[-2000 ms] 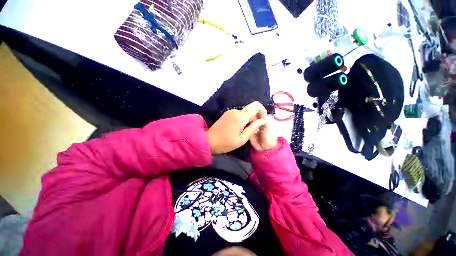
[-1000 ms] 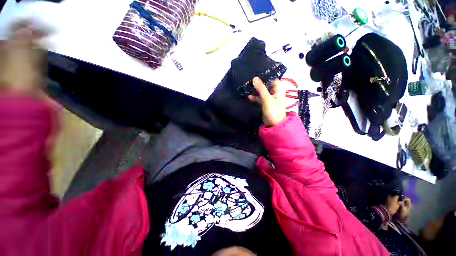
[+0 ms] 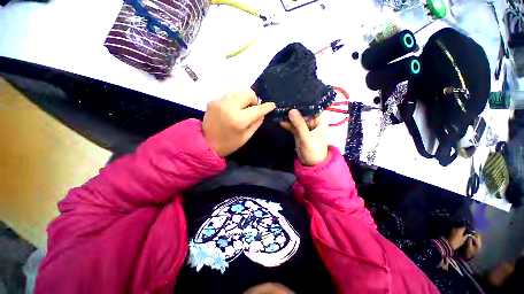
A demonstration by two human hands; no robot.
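Note:
A black garment piece [image 3: 290, 74] lies over the table edge, its upper flap on the white table. A glittering black beaded trim [image 3: 322, 103] runs along its near edge. My right hand [image 3: 308, 138] grips this edge, thumb on top and fingers underneath. My left hand [image 3: 232, 122] is at the left end of the trim, thumb and index fingertip pinched together at the cloth. No needle or thread can be made out there.
Red-handled scissors [image 3: 340, 107] lie partly behind the cloth, beside a loose trim strip [image 3: 354, 132]. Two black thread cones [image 3: 390, 62] and a black bag [image 3: 454, 86] lie right. A striped bundle [image 3: 155, 37] and yellow-handled pliers [image 3: 241, 47] lie upper left. Another person's hands [image 3: 464, 241] show lower right.
My left hand swung far out to the upper left, blurred, and is now back at the beaded edge. My right hand stays on the edge. The cloth's flap has turned and folded.

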